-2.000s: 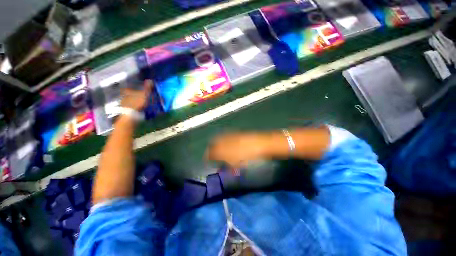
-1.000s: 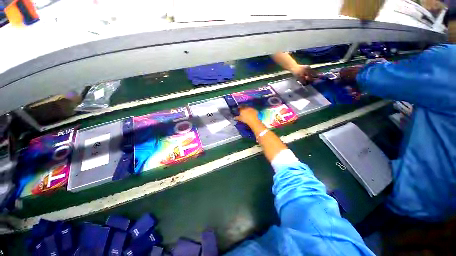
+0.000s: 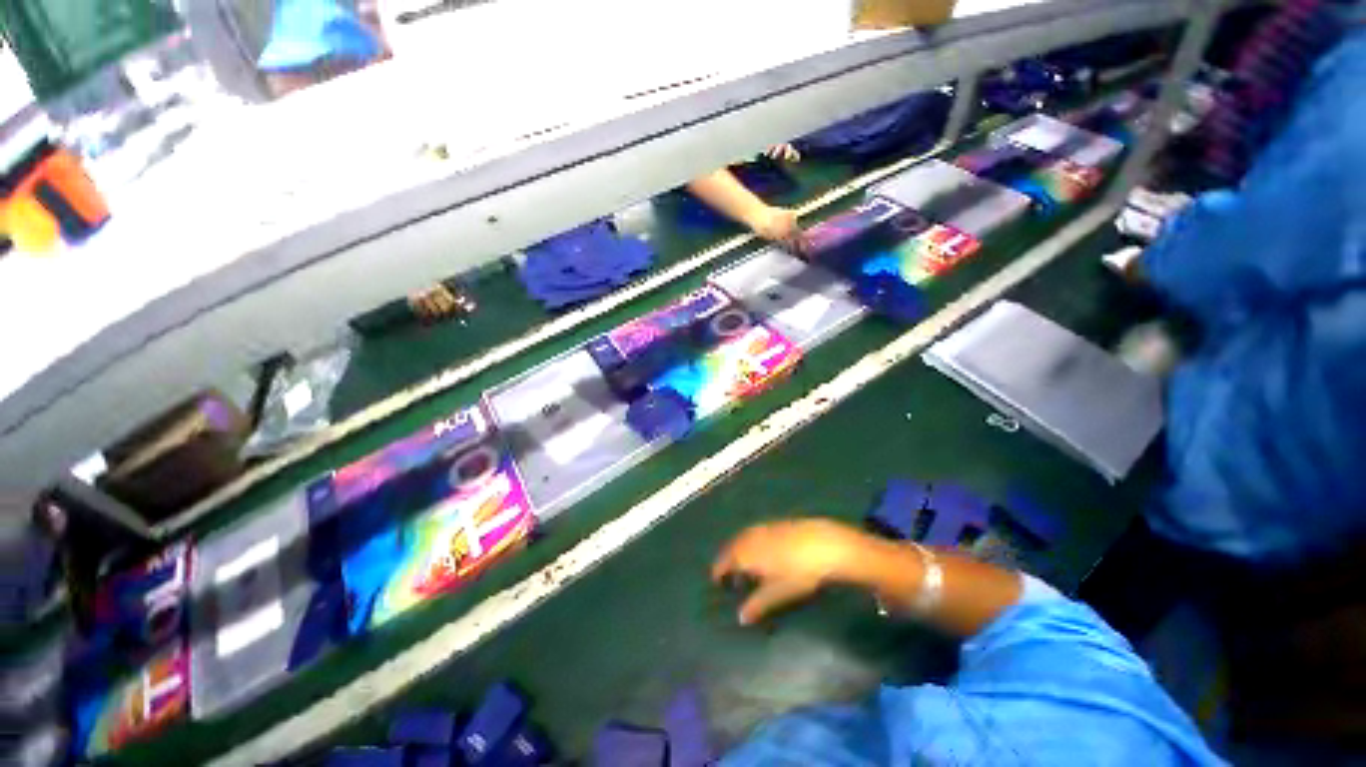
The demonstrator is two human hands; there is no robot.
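My right hand (image 3: 794, 567) is over the green bench at centre right, fingers curved and apart, with nothing seen in it. My left hand is out of the picture. Small navy cartons (image 3: 495, 722) lie at the bottom edge, and more navy pieces (image 3: 953, 514) lie right of my hand. On the conveyor, a grey open box base (image 3: 566, 423) with a white label lies between printed box lids (image 3: 438, 517). A larger navy piece (image 3: 661, 414) lies at that base's right edge, overlapping the lid beside it.
Pale rails (image 3: 659, 520) edge the belt. Grey-white flat sheets (image 3: 1056, 378) and a small wire clip (image 3: 1002, 423) lie at right, beside a person in a blue smock (image 3: 1273, 330). Another person's hand (image 3: 776, 225) reaches over the belt. A white shelf (image 3: 495, 195) hangs above.
My right hand has drawn back from the belt to above the bench. The view has shifted. The neighbour's arm at right has pulled back from the belt.
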